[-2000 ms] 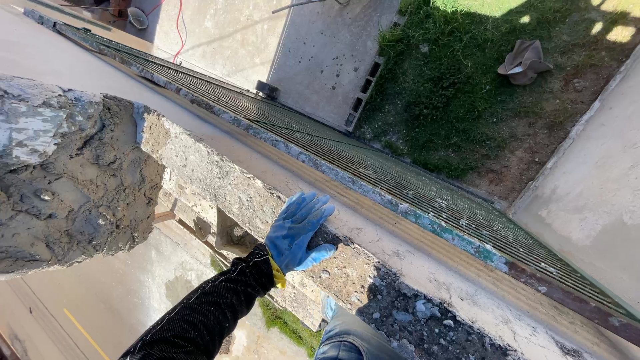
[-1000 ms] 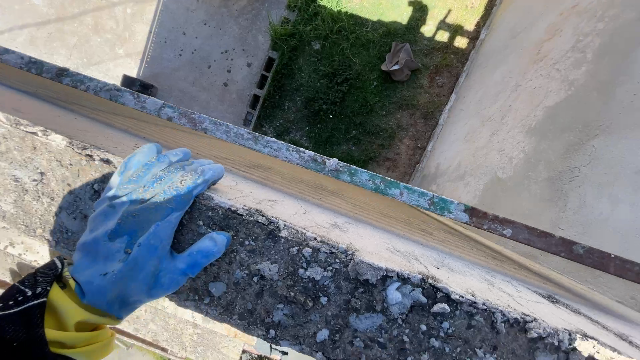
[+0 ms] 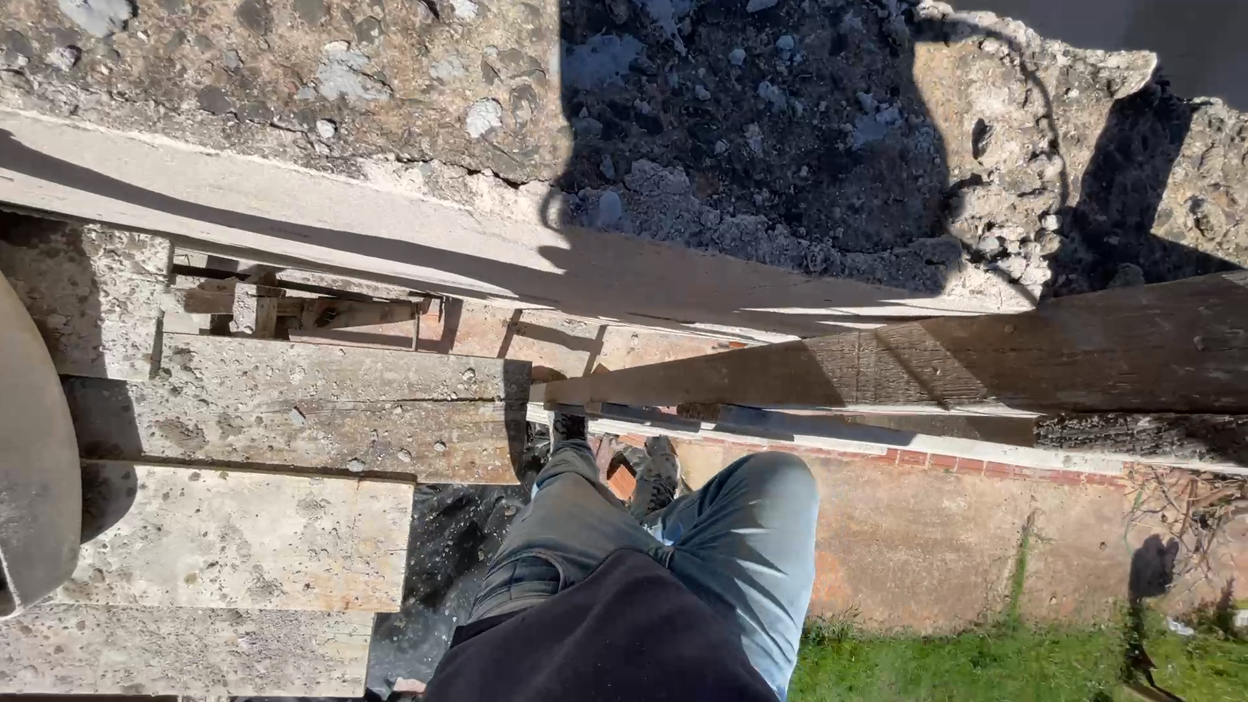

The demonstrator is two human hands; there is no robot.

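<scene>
Neither of my hands shows now, so what they hold or touch is hidden. Below me are my legs in blue jeans (image 3: 741, 536) and a dark top (image 3: 604, 634). My shoes (image 3: 659, 466) are far down, beside the narrow end of a long wooden beam (image 3: 936, 370). Across the top runs a rough concrete wall top (image 3: 448, 88) strewn with grit and mortar bits, partly in shadow. Its pale plastered side (image 3: 292, 210) faces me.
Mortar-spattered planks (image 3: 292, 409) form a platform at the left, with a round-edged grey container (image 3: 34, 448) at its edge. Gaps beside the planks open onto the ground far below. Reddish paving (image 3: 916, 536) and grass (image 3: 907, 668) lie at lower right.
The view has swung far down to my legs. A blue-gloved hand, open on the rough wall top in both earlier frames, is out of view now.
</scene>
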